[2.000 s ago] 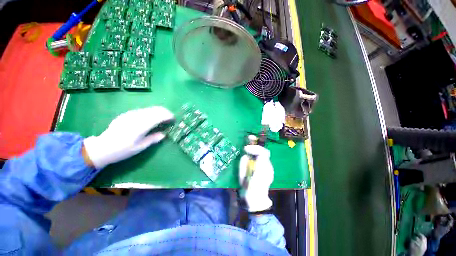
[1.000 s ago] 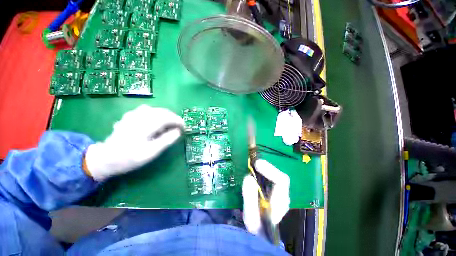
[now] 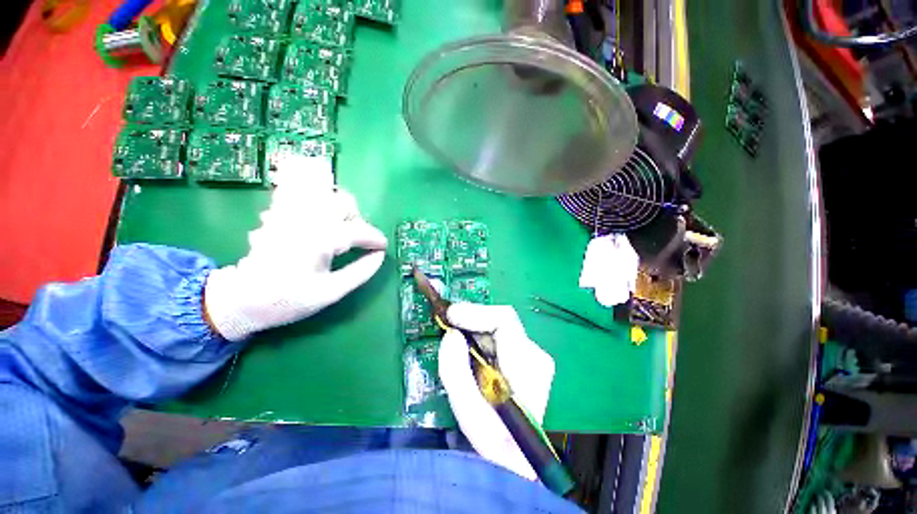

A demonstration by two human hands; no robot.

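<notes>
The green PCB panel point(image 3: 422, 244) lies flat on the green mat in front of me. My right hand point(image 3: 495, 373), in a white glove, holds the soldering iron point(image 3: 495, 386) like a pen. The iron's tip is at the panel's left column, near the upper boards; whether it touches cannot be told. My right hand hides part of the panel's lower right. My left hand point(image 3: 302, 263), also gloved, is just left of the panel with thumb and forefinger close together. Whether it holds thin solder wire cannot be seen.
Rows of PCB panels point(image 3: 227, 104) lie upper left, beside a red tray point(image 3: 50, 171) and solder spool point(image 3: 129, 40). The clear hood point(image 3: 518, 115) and fan point(image 3: 618, 191) stand beyond. Tweezers point(image 3: 571, 313), white cloth point(image 3: 608, 269) and cleaning tray point(image 3: 654, 299) lie right. A conveyor point(image 3: 739, 251) carries a panel.
The panel has turned from slanted to upright in view. My right hand has brought the iron leftward over the panel. My left hand's fingers have changed pose beside it.
</notes>
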